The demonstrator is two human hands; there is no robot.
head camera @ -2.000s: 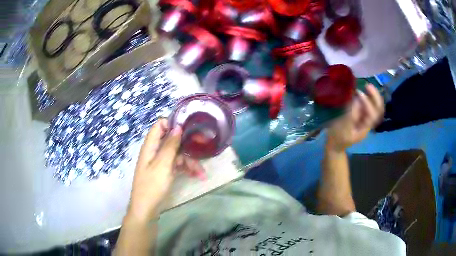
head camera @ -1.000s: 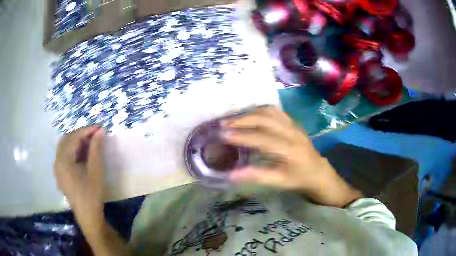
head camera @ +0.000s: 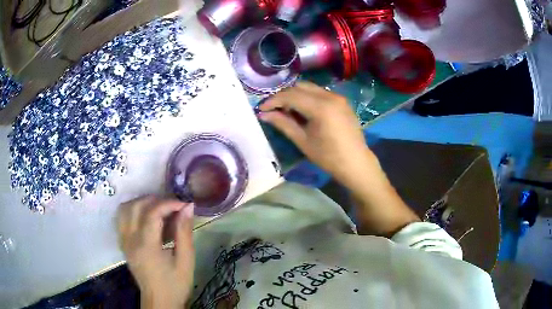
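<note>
A plum flanged housing [head camera: 225, 158] lies on the white board near its front edge, its round opening facing up. My left hand [head camera: 156, 238] is at its lower left rim, thumb and forefinger close together; whether they pinch a small piece cannot be told. A small bright spot shows inside the flange's left side. My right hand [head camera: 321, 130] is over the board's right edge, thumb and forefinger nearly together at a tiny dark spot, just below another plum housing [head camera: 246, 65]. A large pile of small silver nuts or washers [head camera: 91, 108] lies behind and left of the flat housing.
Bright red flanged parts [head camera: 346, 45] are heaped at the back right, beside a pale-sided carton [head camera: 478, 36]. A cardboard tray [head camera: 66, 42] with thin dark rings is at the back left. A brown floor carton [head camera: 448, 175] stands at the right.
The housing has gone from my right hand's grasp to lying released on the board. My right hand has moved back towards the red parts; my left hand has come from the nut pile to the housing's rim.
</note>
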